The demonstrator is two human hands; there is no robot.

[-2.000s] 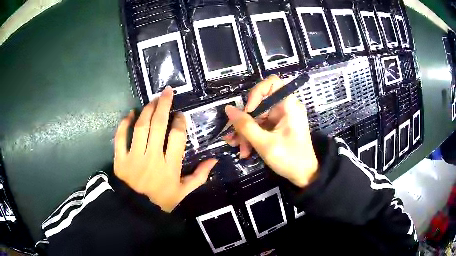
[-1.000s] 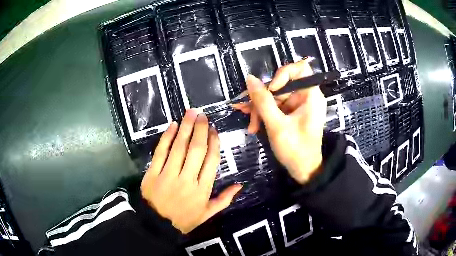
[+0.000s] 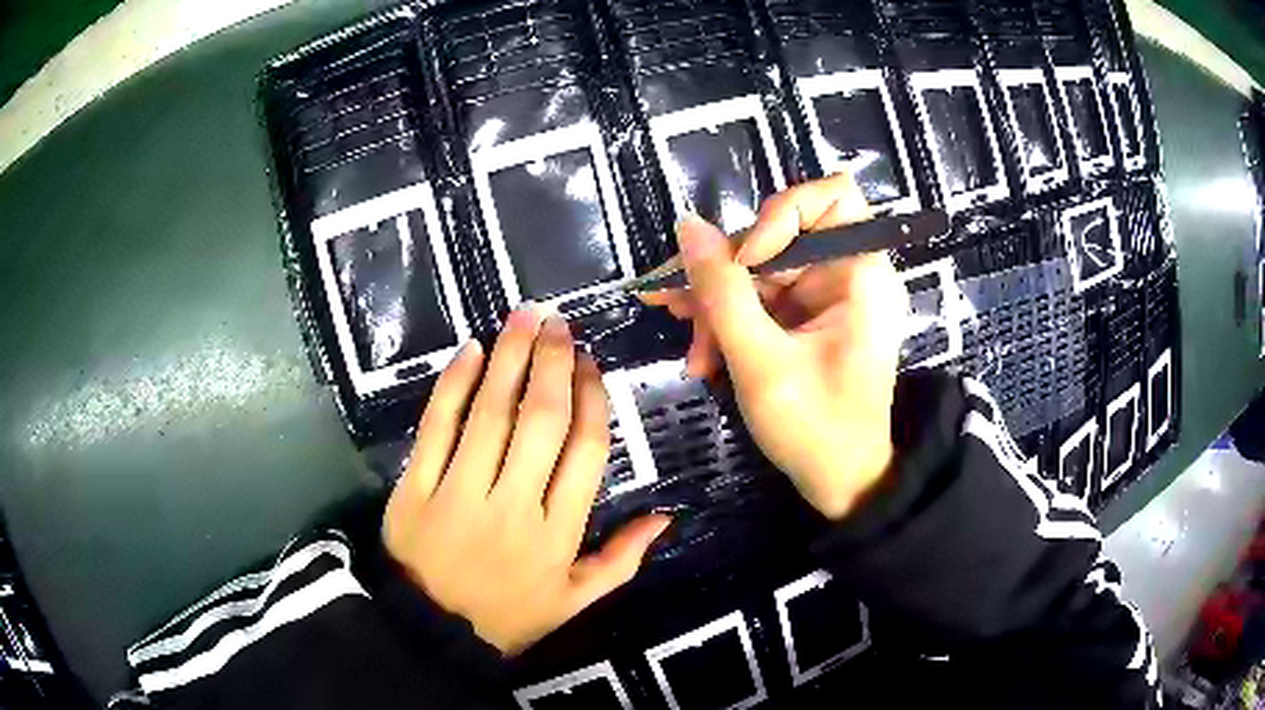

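Observation:
My right hand (image 3: 812, 347) holds dark tweezers (image 3: 860, 241). Their fine tip points left to the lower white border of a black panel (image 3: 552, 219) in the upper row. My left hand (image 3: 516, 486) lies flat below it, palm down and holding nothing, with its fingertips at that border's lower left corner. Whether a small strip is at the tip cannot be made out. The panel lies in a glossy black tray (image 3: 347, 132). A sheet with rows of small dashes (image 3: 1027, 340) lies over the tray's middle, partly hidden by my right hand.
More white-bordered panels stand in the upper row (image 3: 393, 289) and the lower row (image 3: 708, 663). One small panel (image 3: 1093, 244) lies at the right of the middle row. The dark green bench (image 3: 153, 319) has a pale rim. Grey floor (image 3: 1179, 534) shows at lower right.
Since the oldest frame, both hands have moved from the middle of the tray to the upper panel's lower border. My right hand keeps the tweezers. In the last second the hands have barely moved.

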